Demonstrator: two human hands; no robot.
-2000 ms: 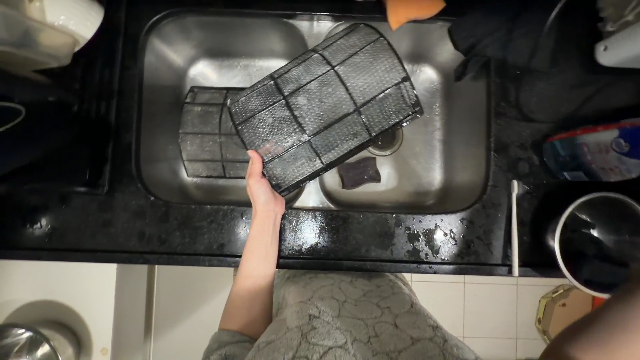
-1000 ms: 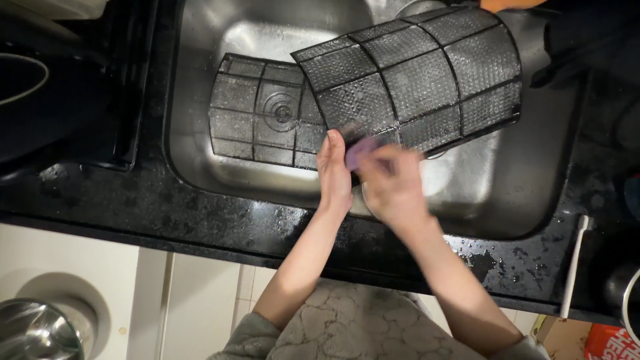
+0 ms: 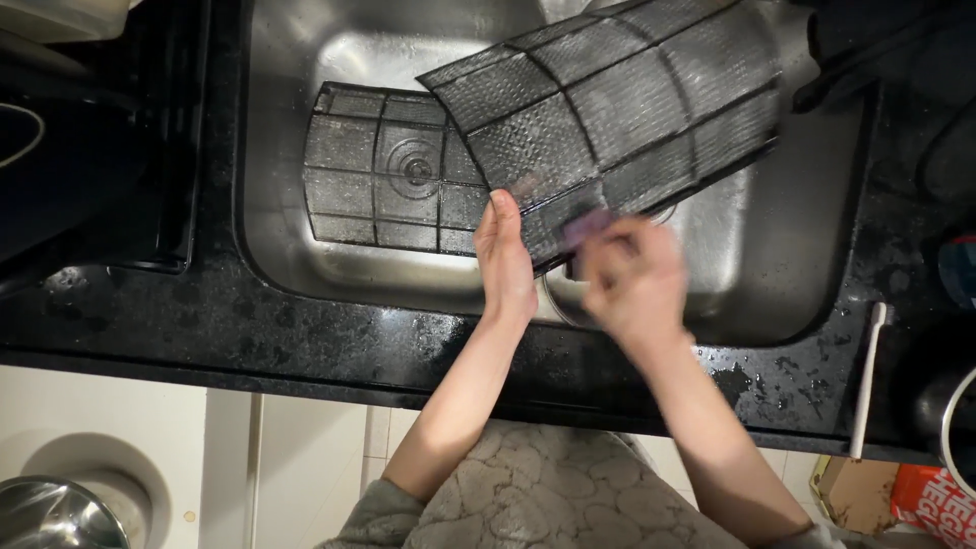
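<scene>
A curved black-framed mesh filter screen (image 3: 625,99) is tilted over the double-bowl stainless steel sink (image 3: 808,252). My left hand (image 3: 507,255) grips its lower left corner, thumb on the mesh. Blurred by motion, my right hand (image 3: 637,278) holds a purple scrubbing pad (image 3: 587,227) against the lower edge of the screen. A second mesh screen (image 3: 351,179), with a ring-shaped mark on it, lies in the left bowl, its right end hidden behind the first screen and my left hand.
A white toothbrush (image 3: 868,381) rests on the wet black countertop (image 3: 366,347) right of the sink. Dark cookware (image 3: 934,415) stands at the far right edge. A metal bowl (image 3: 57,515) is at the lower left, and a black stove or rack (image 3: 91,175) borders the sink's left side.
Two seconds ago only my left hand was on the screen and a dark pad lay in the right bowl. My right hand has since come in with a purple pad. The view has moved closer.
</scene>
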